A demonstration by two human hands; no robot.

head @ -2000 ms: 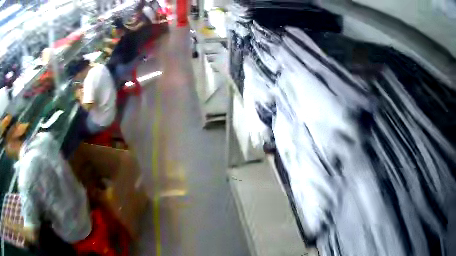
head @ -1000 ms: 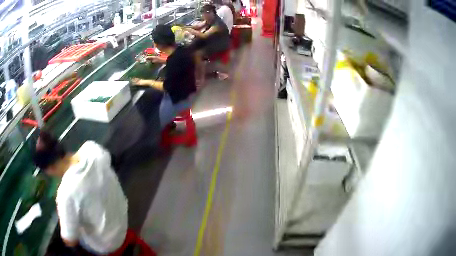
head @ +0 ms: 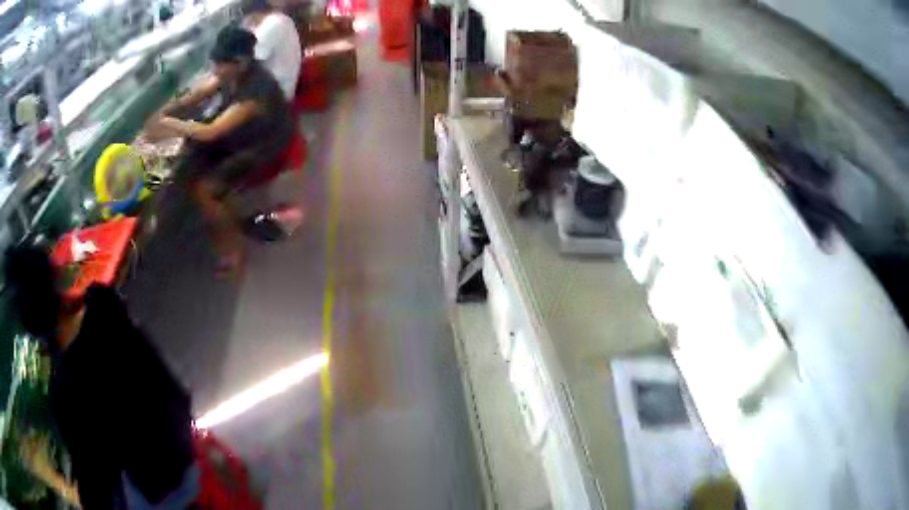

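Neither of my hands shows in the frame. Nearest in front of me on the right is a long pale shelf or bench (head: pixel 558 309). A white sheet or board with a grey rectangle (head: pixel 638 468) lies on its near part. Farther along stands a dark round object on a white base (head: pixel 595 199), too blurred to name. A brown cardboard box (head: pixel 541 75) stands at the far end of the bench. A pale metal post (head: pixel 457 60) rises at its left edge.
A grey aisle with a yellow line (head: pixel 329 299) runs ahead. At left, a person in black (head: pixel 125 398) sits at the green line; another person (head: pixel 249 120) sits farther on. A yellow fan (head: pixel 120 177), a red-orange tray (head: pixel 100 249) and red stools (head: pixel 221 473) are beside them.
The view has moved forward along the aisle. The white box on the line and the rack with the white bag have left view; the bench with the dark object now shows at right.
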